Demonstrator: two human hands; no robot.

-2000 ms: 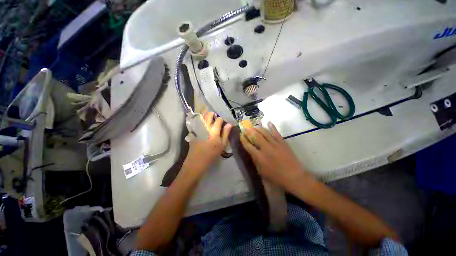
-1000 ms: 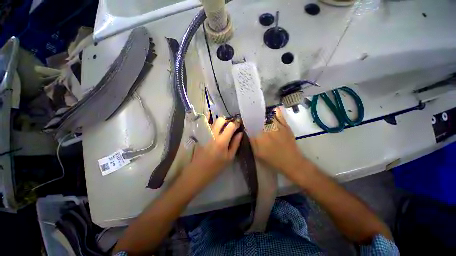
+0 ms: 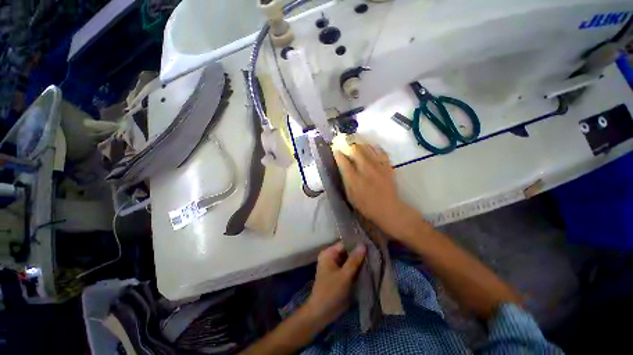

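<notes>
A dark brown curved strip runs from the needle area of the white sewing machine down over the table's front edge to my lap, with a beige strip beside its lower end. My left hand pinches the dark strip at the table's front edge. My right hand lies beside the needle, fingertips near the presser foot, partly blurred by glare; whether it grips the strip cannot be told. Another dark strip and a beige strip lie left of the needle.
Green-handled scissors lie right of the needle. A fanned stack of grey-brown strips and a white tag lie at left. The lamp's ribbed neck arches behind the needle. A white tub with strips stands below left.
My left hand has moved from the needle area down to the table's front edge. My right hand stays near the needle. A beige strip now shows beside the dark one at left.
</notes>
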